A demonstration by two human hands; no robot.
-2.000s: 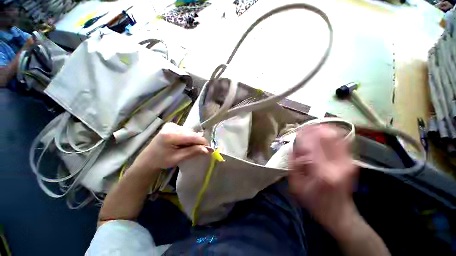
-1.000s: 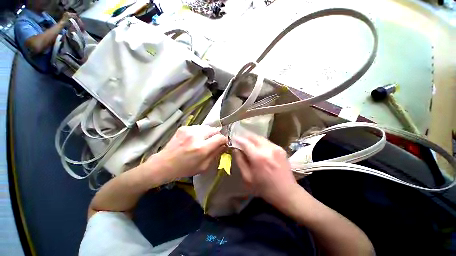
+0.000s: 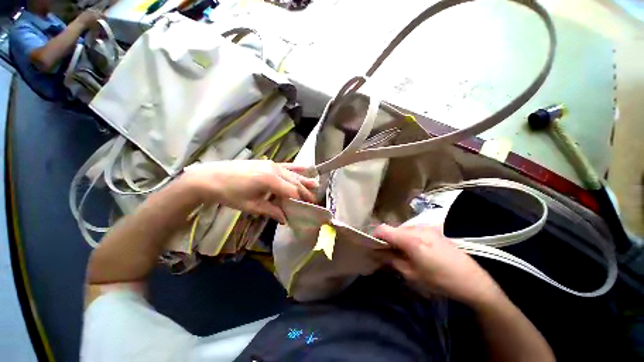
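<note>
A beige tote bag (image 3: 311,265) rests in my lap against the bench edge, its mouth open upward. A notched yellow tab (image 3: 325,241) sticks out at the rim, above a yellow seam line. My left hand (image 3: 258,187) holds the rim left of the tab. My right hand (image 3: 422,256) pinches the rim to the right of the tab. One long handle (image 3: 487,127) arches over the bench; the other handle (image 3: 540,205) loops out at the right. Part of the bag's inside is hidden by the front panel.
A heap of beige bags (image 3: 180,92) with yellow edges and loops lies at left. A hammer (image 3: 565,145) lies on the bench near a dark red edge strip (image 3: 540,172). Another person (image 3: 46,46) holds a bag at far left.
My hands were together at the rim above the tab; they are now apart on either side. My right hand moved right and down, and the rim between them is uncovered.
</note>
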